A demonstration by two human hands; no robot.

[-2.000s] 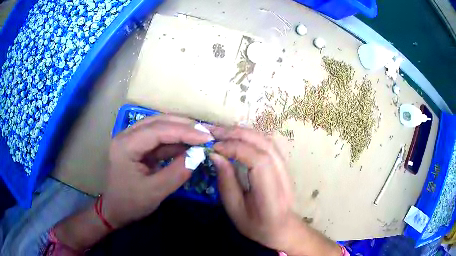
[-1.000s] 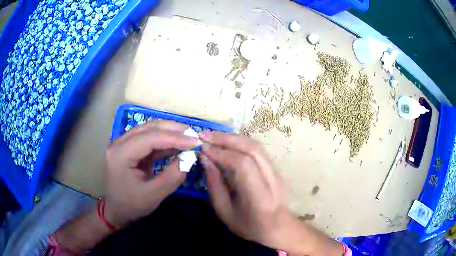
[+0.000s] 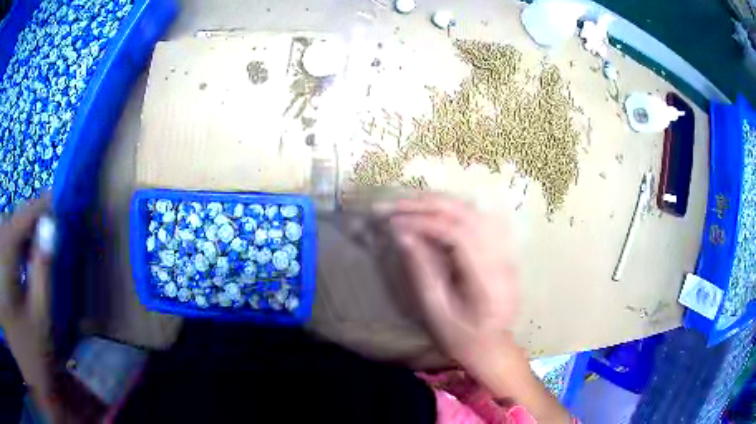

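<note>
My left hand (image 3: 29, 273) is at the far left edge, over the near end of the large blue parts bin (image 3: 91, 124); it is blurred and partly cut off, with white on a fingertip. Whether it holds a piece cannot be told. My right hand (image 3: 452, 269) is motion-blurred, over the cardboard just right of the small tray, below the pin pile (image 3: 497, 124). Its fingers are bent and what is in them cannot be told. The small blue tray (image 3: 308, 257) is full of blue-and-white rounded pieces (image 3: 224, 248).
A cardboard pad (image 3: 215, 124) with dark stains lies behind the tray, with a round white disc (image 3: 323, 58) at its right. At right are a white nozzled bottle (image 3: 651, 113), a dark red phone-like slab (image 3: 677, 166), a slim rod (image 3: 632, 232) and a blue bin (image 3: 723, 224) with a label.
My hands have parted: the left went left to the large bin, the right moved right. The small tray is now uncovered. The view has shifted, so the bench things sit further left and higher.
</note>
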